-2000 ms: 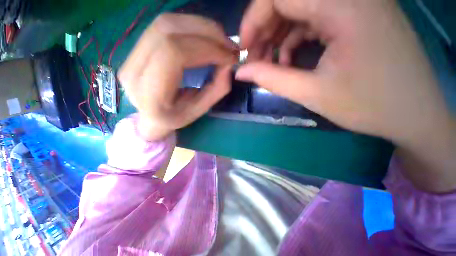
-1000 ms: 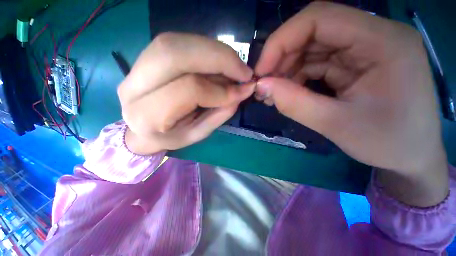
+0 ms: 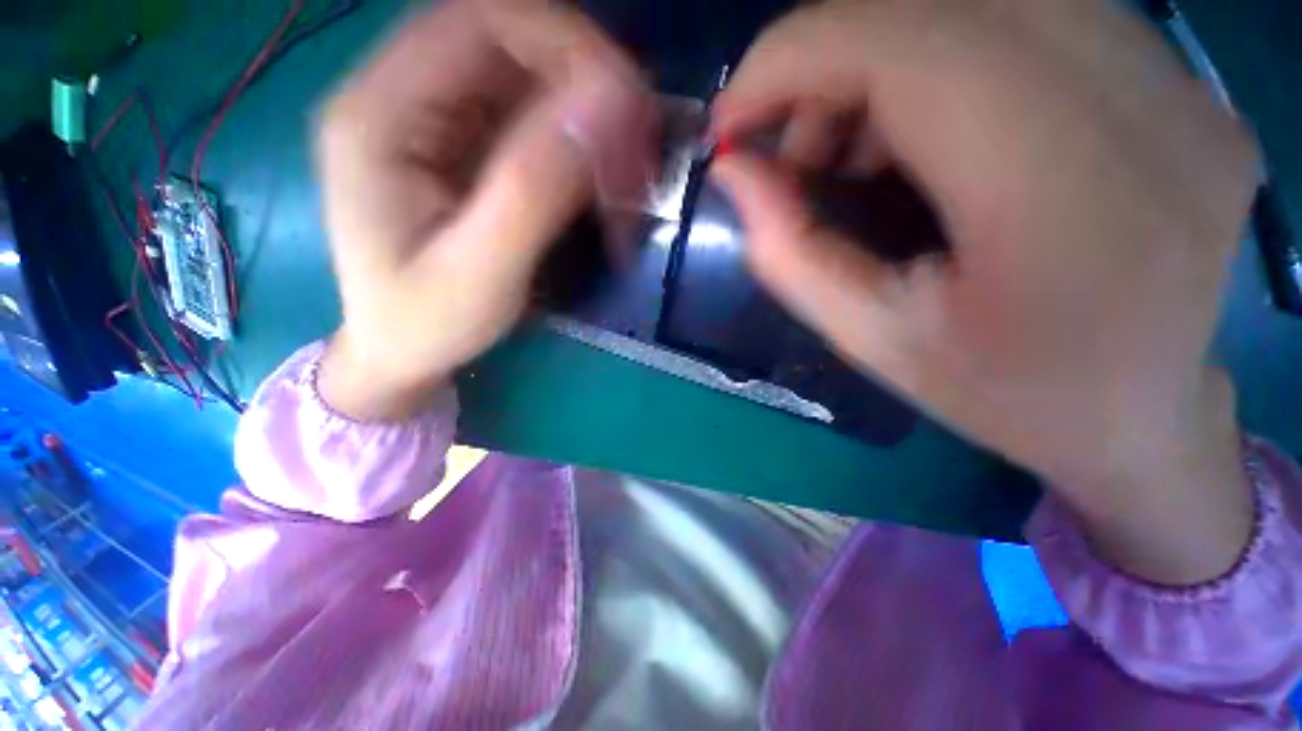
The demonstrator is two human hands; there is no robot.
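Observation:
A black display unit (image 3: 743,321) lies on the green mat below my hands, its lower edge lined by a pale grey strip. My right hand (image 3: 971,214) is over its right part, thumb and forefinger pinched on a tiny red piece (image 3: 725,144), perhaps a wire end. My left hand (image 3: 471,200) is over its left part, blurred, fingers bent; whether it holds anything cannot be told. Both hands hide much of the unit.
A circuit board (image 3: 194,260) with tangled red wires lies at the left, near a pale-green block (image 3: 69,110). A black slab (image 3: 64,264) is at the far left bench end. A thin dark and silver tool (image 3: 1271,236) lies at the right.
My hands were pinched together over the unit; my left hand has now moved left, away from my right fingertips. My right hand keeps its pinch, slightly higher.

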